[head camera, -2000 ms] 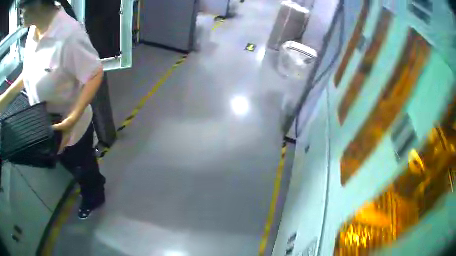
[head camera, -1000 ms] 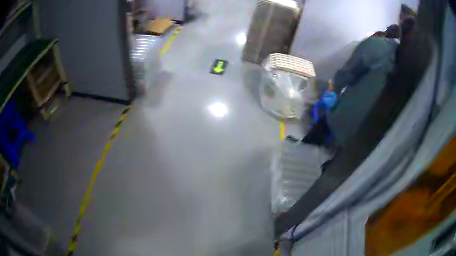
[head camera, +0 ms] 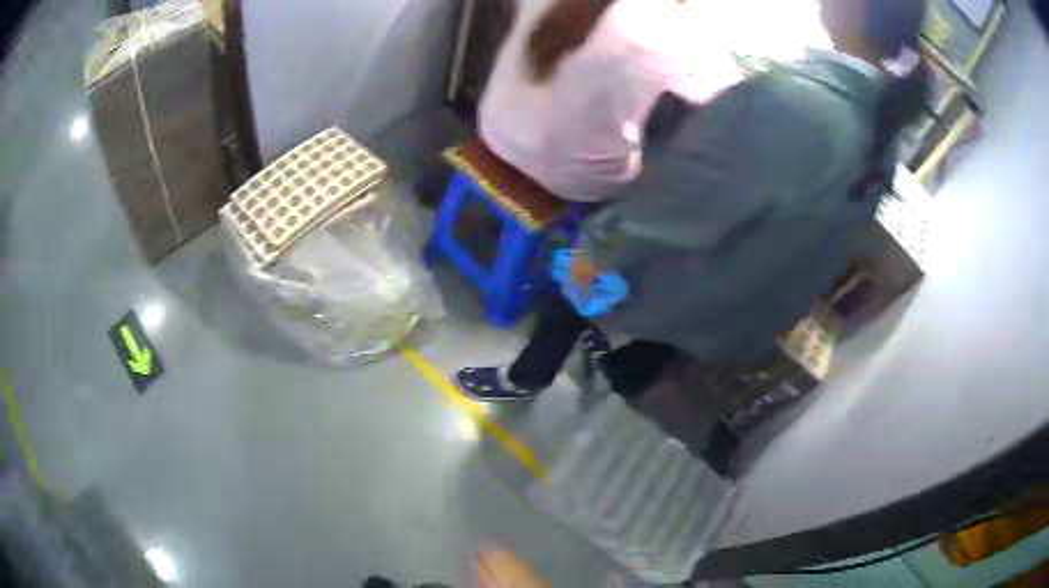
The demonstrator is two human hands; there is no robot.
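Observation:
A blurred skin-toned shape at the bottom edge, near the middle, looks like part of one of my hands; which hand, and whether it holds anything, I cannot tell. No other hand of mine is clearly seen. Nearest in front of me, a wrapped tray stack [head camera: 633, 488] with clear, ridged rows lies on the floor at the lower right. Farther left, a clear plastic bag [head camera: 345, 287] stands on the floor with cream trays [head camera: 308, 190] with round pockets on top.
A person in a grey-green top [head camera: 748, 218] bends beside the tray stack. A person in pink [head camera: 575, 109] sits on a blue stool [head camera: 497, 241]. A strapped cardboard stack [head camera: 167, 144] stands upper left. The floor has a yellow line [head camera: 472, 410] and a green arrow sign [head camera: 137, 351].
The view has swung right. The bagged trays, cardboard stack and arrow sign now show farther left; the two people and the stool are now in fuller view. A skin-toned shape shows at the bottom.

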